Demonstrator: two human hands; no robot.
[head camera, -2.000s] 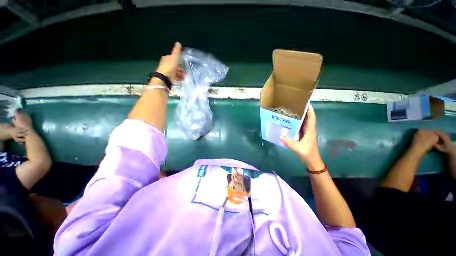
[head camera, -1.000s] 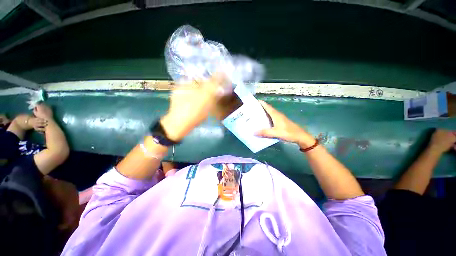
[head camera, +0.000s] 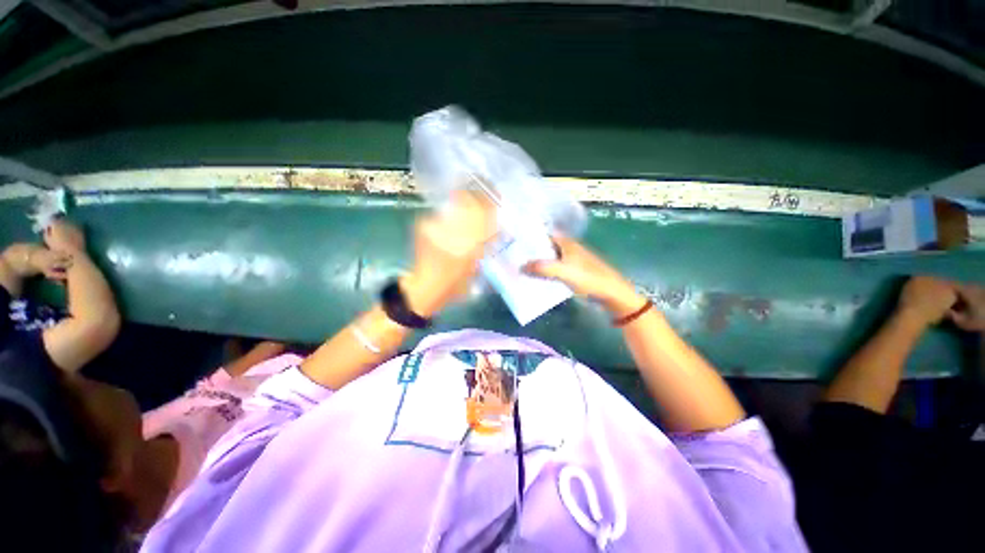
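A small white and light blue retail box (head camera: 526, 294) is tilted above the green workbench top (head camera: 259, 265). My right hand (head camera: 583, 272) holds it from its right side. A clear crinkly plastic bag (head camera: 471, 162) lies over and above the box's upper end and hides its opening. My left hand (head camera: 458, 240) is blurred at the lower part of the bag, against the box's upper left, and grips the bag. The bag's contents cannot be made out.
A whitish bench edge strip (head camera: 335, 183) runs behind the work, with the dark green conveyor belt (head camera: 670, 97) beyond. Another open retail box (head camera: 905, 227) lies at the far right, by a person's hands (head camera: 931, 300). Another person's hands (head camera: 52, 257) hold something pale at the far left.
The box has gone from upright and open on the right to tilted in the middle. My left hand has brought the bag from the left onto the box's upper end.
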